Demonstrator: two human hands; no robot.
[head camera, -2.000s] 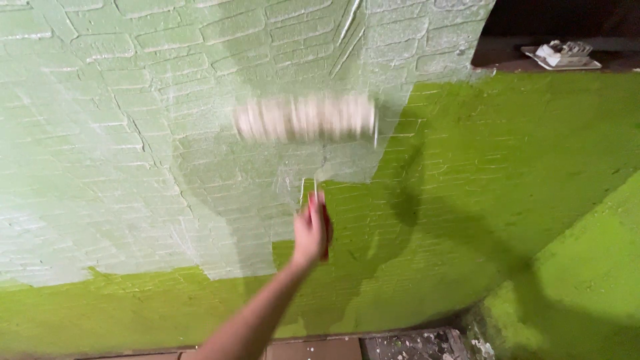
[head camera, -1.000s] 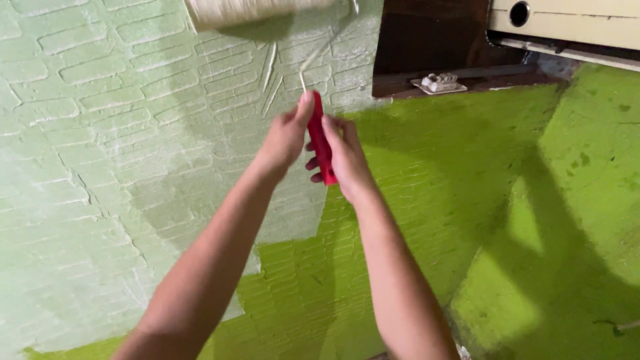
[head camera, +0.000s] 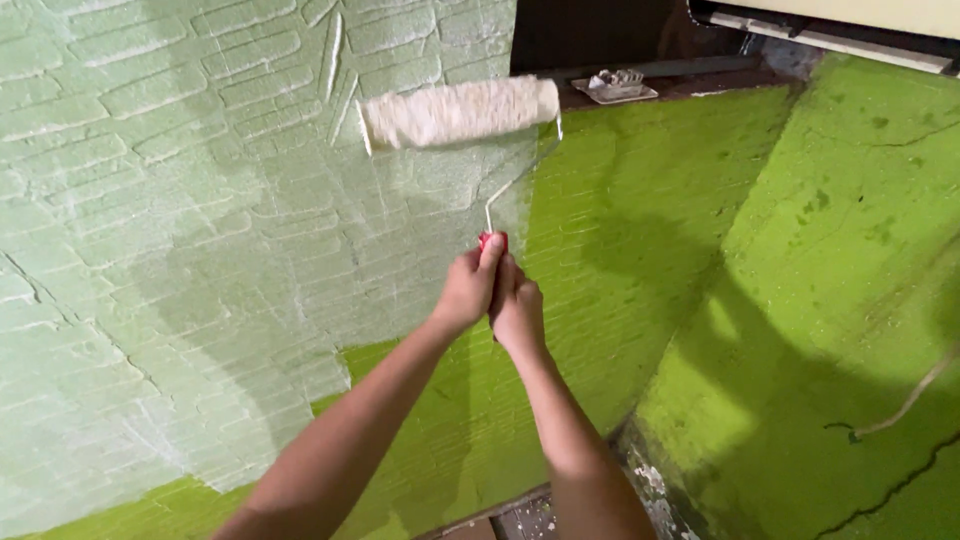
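Note:
Both my hands grip the red handle (head camera: 493, 241) of a paint roller. My left hand (head camera: 469, 289) is on the upper part of the handle with its thumb along it, and my right hand (head camera: 519, 304) wraps it just below, touching the left. From the handle a bent wire frame (head camera: 517, 180) runs up to the fluffy off-white roller cover (head camera: 461, 112). The cover lies against the brick-textured wall (head camera: 247, 225), near the border between whitish paint and bright green paint (head camera: 600, 300). Part of the handle is hidden by my fingers.
A paint-spattered fitting (head camera: 616, 85) sits on a dark ledge at the upper right. Above the adjoining green wall (head camera: 847, 217) is a cream-coloured casing (head camera: 877, 15). A thin cord (head camera: 911, 394) and a crack mark that wall. Some floor (head camera: 525, 517) shows at the bottom.
Two seconds ago only one hand showed on the handle; now both hold it. Since one second ago the roller has come down the wall. Whitish paint covers green beside the ledge. The view has shifted.

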